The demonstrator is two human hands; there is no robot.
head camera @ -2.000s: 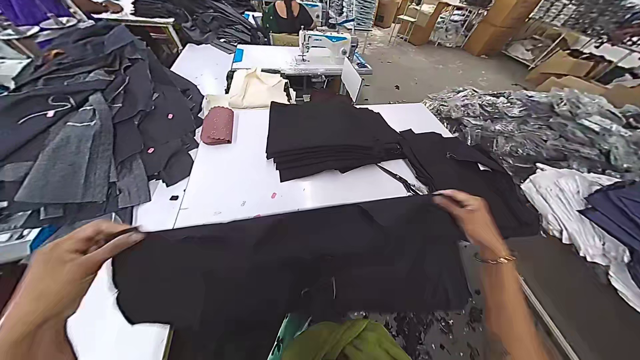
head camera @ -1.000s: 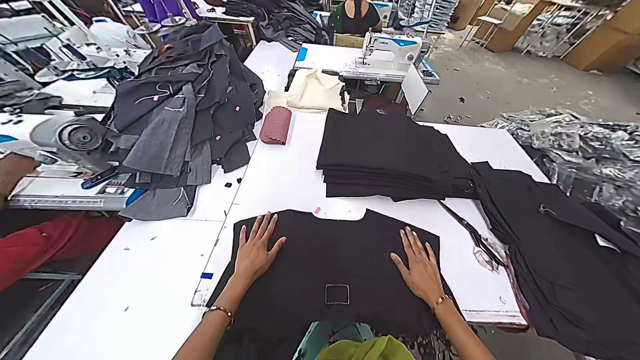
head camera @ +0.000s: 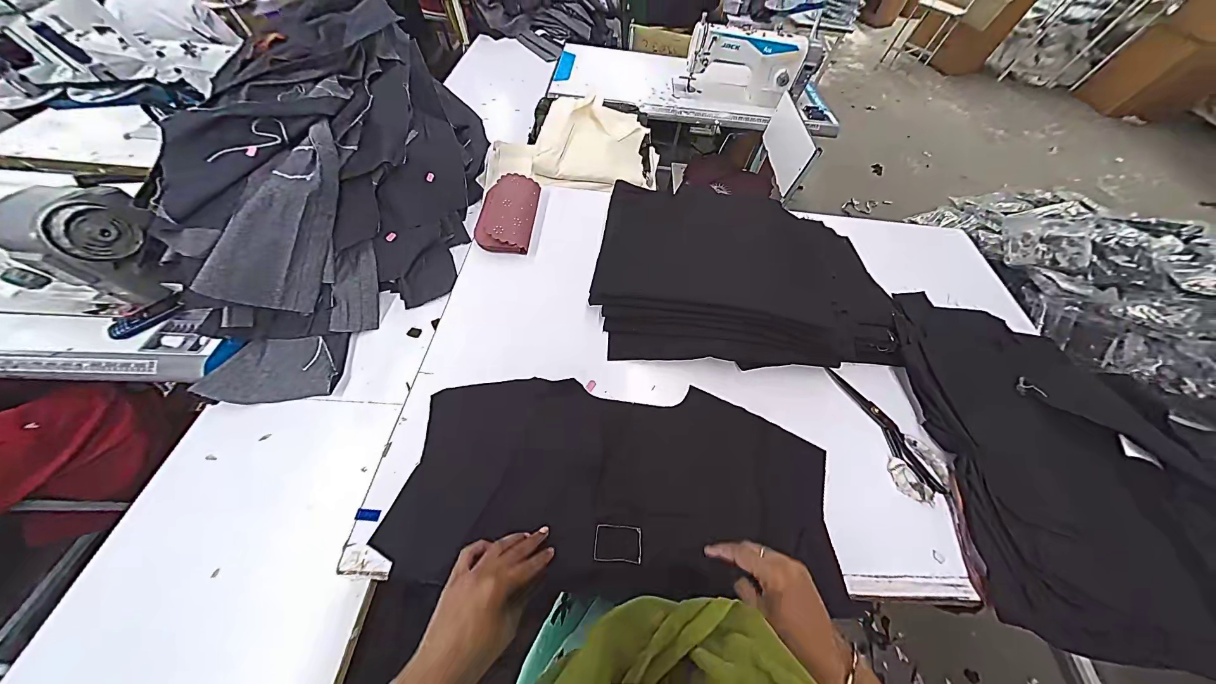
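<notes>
A black garment panel [head camera: 627, 456] with a curved neckline lies spread over the white table's near edge, and a small square outlined in light stitching shows near its middle. My left hand [head camera: 494, 589] rests on the panel left of that square, fingers loosely spread. On the square's right, my right hand [head camera: 774, 594] is at the cloth with its fingers apart; whether it touches is unclear. Neither hand grips anything visible. Beyond the panel sits a stack of folded black fabric [head camera: 741, 275], with dark-handled scissors [head camera: 888, 427] at its near right corner.
Dark grey cut pieces [head camera: 313, 180] are heaped at left, near a sewing machine part [head camera: 85, 233]. A pink scalloped case [head camera: 508, 214] and cream cloth [head camera: 589, 142] lie farther back. Black garments [head camera: 1054, 475] hang over the right edge. Another sewing machine [head camera: 750, 62] stands behind.
The black panel, earlier held up between both hands, now lies on the table. Since the last earlier frame, both hands have moved toward my body and closer together.
</notes>
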